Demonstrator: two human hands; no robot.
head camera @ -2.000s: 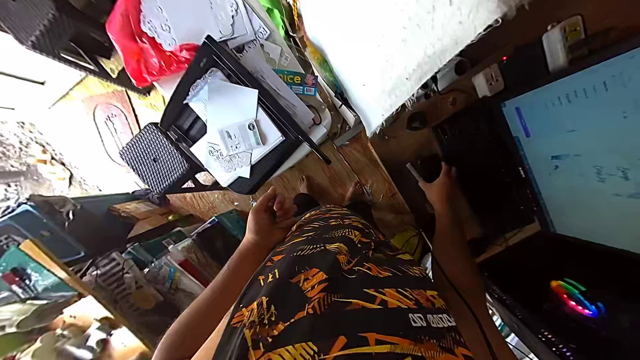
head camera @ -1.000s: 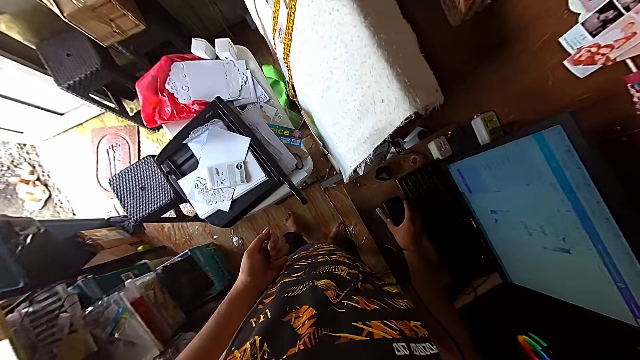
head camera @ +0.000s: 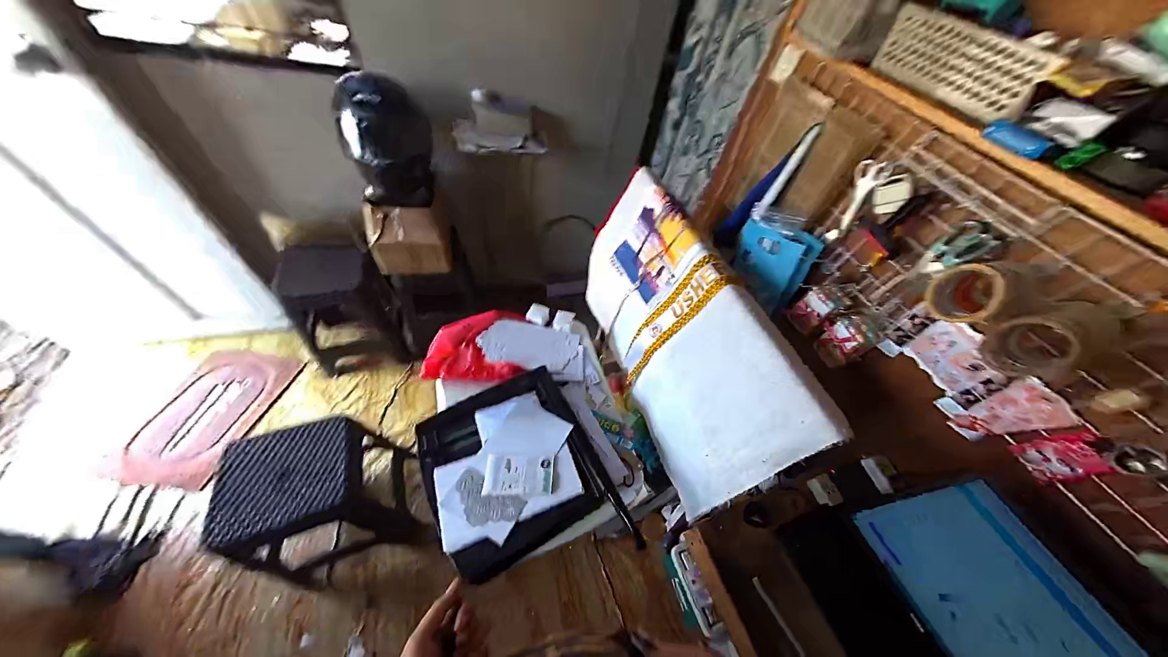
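Note:
At the bottom edge, only the fingers of my left hand (head camera: 440, 626) show, just below the near corner of a black tray-like frame (head camera: 474, 564); whether they touch it or hold something is unclear. White paper pieces (head camera: 522, 427) and a small printed packet (head camera: 517, 475) lie in the frame. Behind it are a red plastic bag (head camera: 470, 349) and a lacy white sheet (head camera: 534, 345). My right hand is out of view. A large white padded block (head camera: 730, 392) with gold chain-patterned trim (head camera: 675, 315) stands to the right of the frame.
A black woven-top stool (head camera: 283, 479) stands left of the frame, near a pink mat (head camera: 205, 415). Farther back, a cardboard box (head camera: 408, 239) bears a black helmet (head camera: 383, 132). A lit monitor (head camera: 995, 570) is at lower right, below a wire rack holding tape rolls (head camera: 965, 292) and scissors.
The view has swung up toward the back wall and rack. My right hand, seen earlier near the keyboard, is out of view, and my left hand now shows only at the bottom edge.

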